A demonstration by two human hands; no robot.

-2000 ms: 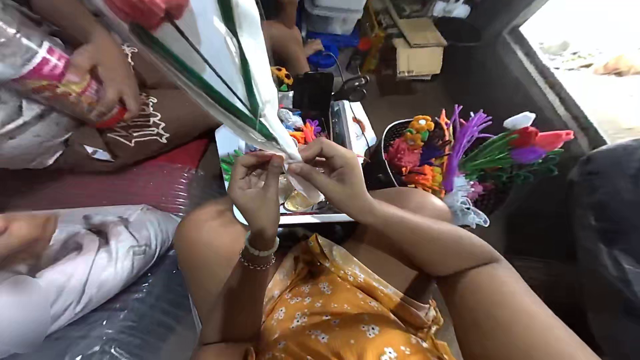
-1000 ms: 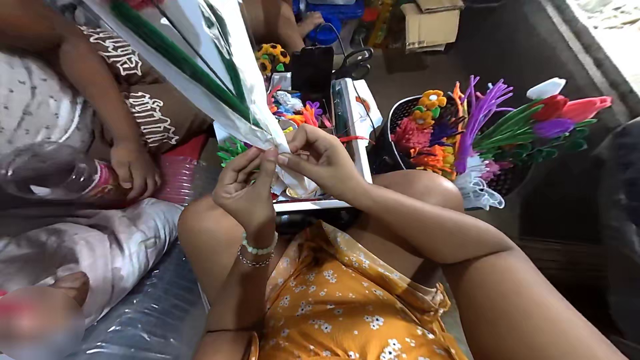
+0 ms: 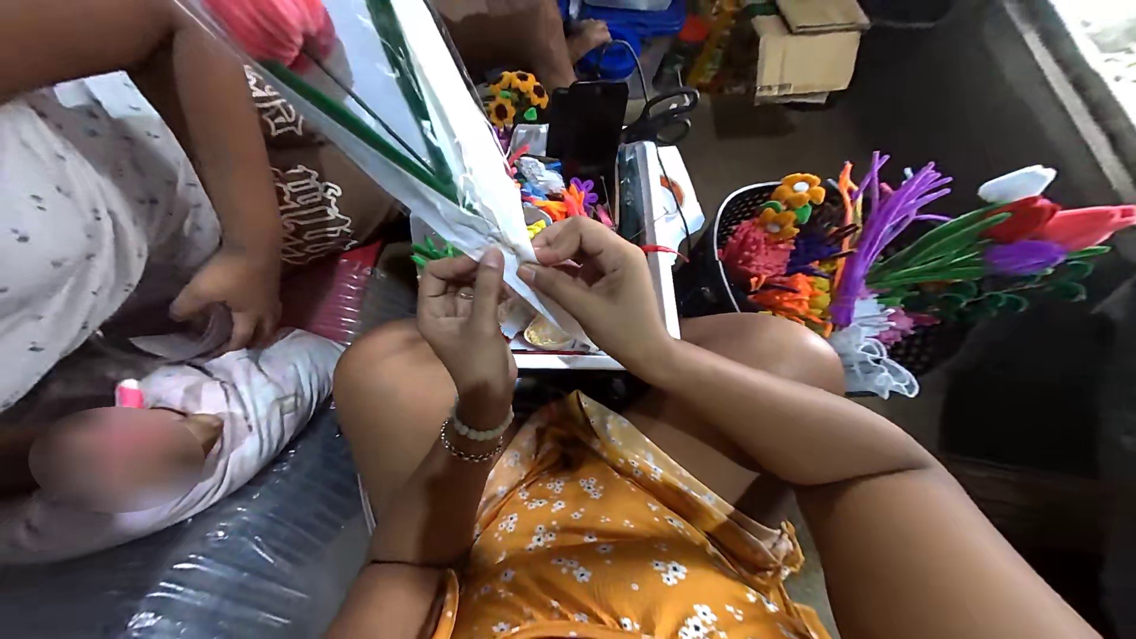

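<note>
A bouquet wrapper of white and clear film (image 3: 484, 173) slants from the upper left down to my hands, with a pink artificial flower (image 3: 271, 31) and green pipe-cleaner stems (image 3: 359, 138) inside. My left hand (image 3: 466, 306) pinches the gathered lower end of the wrapper between thumb and fingers. Touching the same gather from the right, my right hand (image 3: 599, 288) grips it with thumb and forefinger. The wrapper's pointed tail hangs below both hands. Behind them, a white-edged tray (image 3: 568, 361) on my lap holds colorful craft pieces.
A black basket (image 3: 723, 231) of pipe-cleaner flowers stands at the right. Scissors (image 3: 666, 115), a dark phone-like object (image 3: 596, 120) and small sunflowers (image 3: 513, 96) lie beyond the tray. Cardboard (image 3: 806, 58) is at the back. Other people sit close on the left, one person's hand (image 3: 232, 297) near a plastic bottle.
Both my hands keep hold of the wrapper's lower end. The bottle at the left, upright and raised two seconds ago, is now low beside the other person's hand.
</note>
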